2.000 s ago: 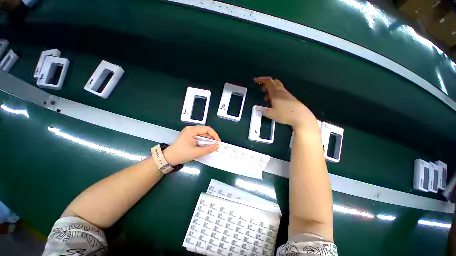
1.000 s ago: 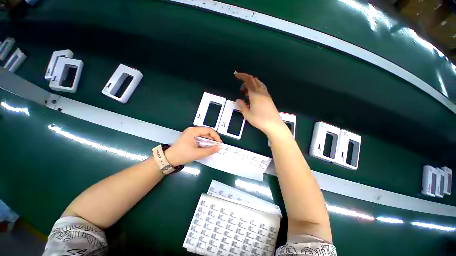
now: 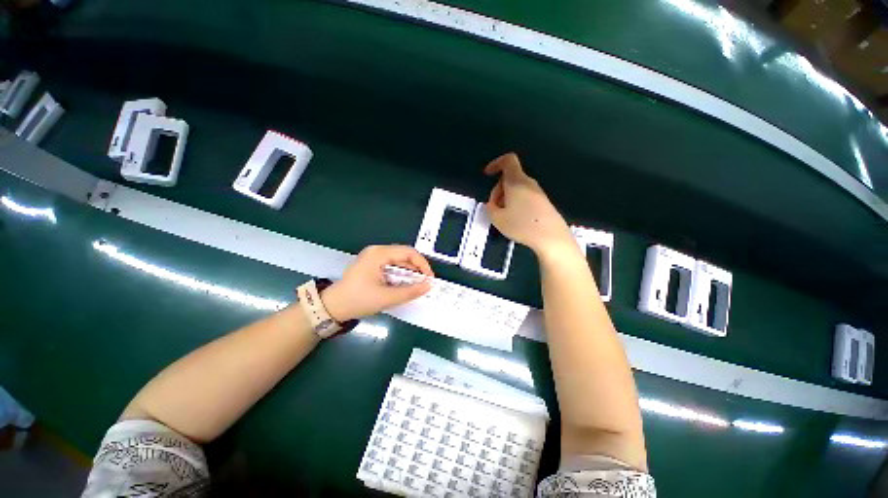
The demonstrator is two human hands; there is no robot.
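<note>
My left hand [image 3: 382,279] is closed on a white label sheet [image 3: 462,309], which extends to the right over the guide rail. My right hand [image 3: 526,209] is over the belt, fingers bent, at the upper part of a white window box [image 3: 474,255]. Its fingertips partly cover that box; whether a label is between them cannot be told. Another window box [image 3: 425,238] touches it on the left. A third window box [image 3: 607,263] stands right of my right wrist, partly hidden by the forearm.
A stack of label sheets [image 3: 453,438] lies on the green bench near my body. The pale guide rail [image 3: 234,236] runs between bench and dark green belt [image 3: 370,117]. More window boxes lie far left, at left and at right [image 3: 667,282].
The boxes have moved right along the belt. My right hand moved left, then slightly right, and its fingers are now more bent. My left hand and its sheet have stayed in place.
</note>
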